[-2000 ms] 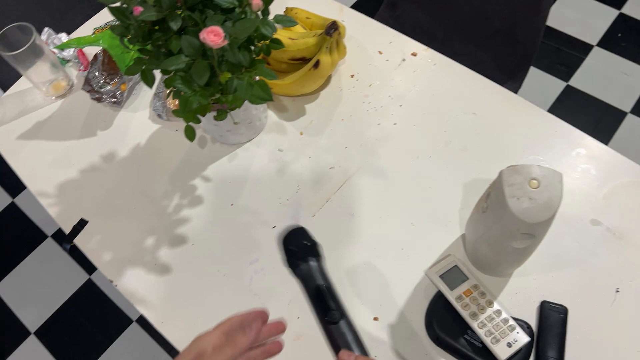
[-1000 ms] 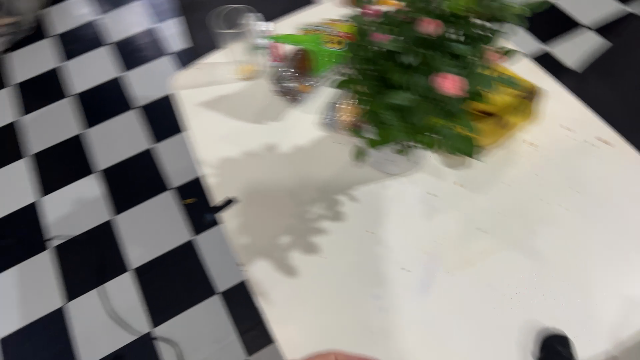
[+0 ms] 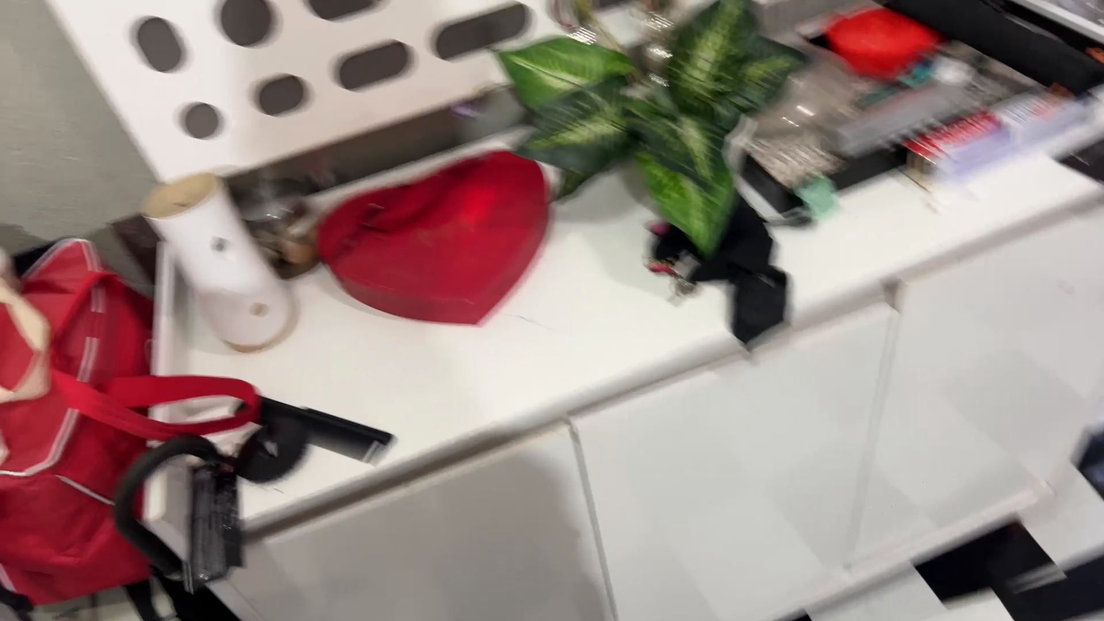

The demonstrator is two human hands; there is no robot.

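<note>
Neither of my hands shows now, so what they hold is hidden. In the head view a red heart-shaped box lies on a white cabinet top. Left of it stands a white cylinder with a tan top. A plant with green-and-pale leaves is to the right of the box, and black fabric hangs over the cabinet's front edge below the leaves. Near the left end lies a black bar-shaped object, beside a red strap. The view is blurred.
A red bag is at the cabinet's left end, with black headphones or a similar curved thing beside it. A white panel with holes rises behind. A black tray with several small items and a red object is at the back right.
The view has swung from the white table with roses and bananas to a white cabinet. Two seconds ago both hands were partly in view, one at a black microphone; neither shows now.
</note>
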